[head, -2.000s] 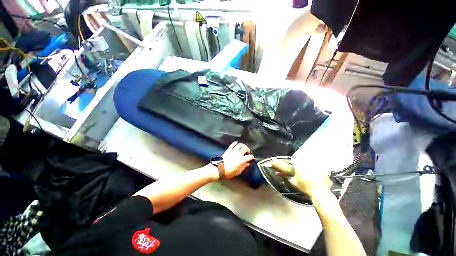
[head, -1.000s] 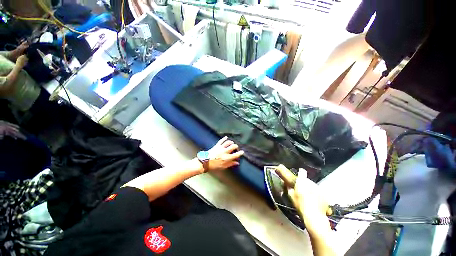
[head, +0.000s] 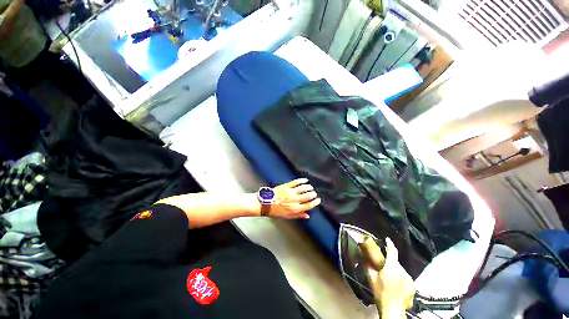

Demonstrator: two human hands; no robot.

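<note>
A black garment (head: pixel 337 143) lies draped along the blue padded board (head: pixel 249 81), its shiny, crinkled side up, with a small pale label (head: pixel 353 118) near its far end. My left hand (head: pixel 296 199), with a watch at the wrist, lies on the garment's near edge beside the board's side, fingers spread. My right hand (head: pixel 392 283) grips the tan handle of the steam iron (head: pixel 354 258). The iron's pointed tip is at the board's near side, by the garment's lower edge. Its underside and exact contact are hidden.
The board stands on a white table (head: pixel 215 163). A sewing station with a blue surface (head: pixel 153 56) is at upper left. Black garments (head: pixel 106 168) and checked garments (head: pixel 22 184) are heaped at left. Hoses (head: pixel 518 265) trail right. Dark clothes (head: pixel 555 134) hang at far right.
The view has turned, so the board appears steeper and nearer. My left hand stays flat at the garment's near edge. My right hand still holds the iron close to the board's near side.
</note>
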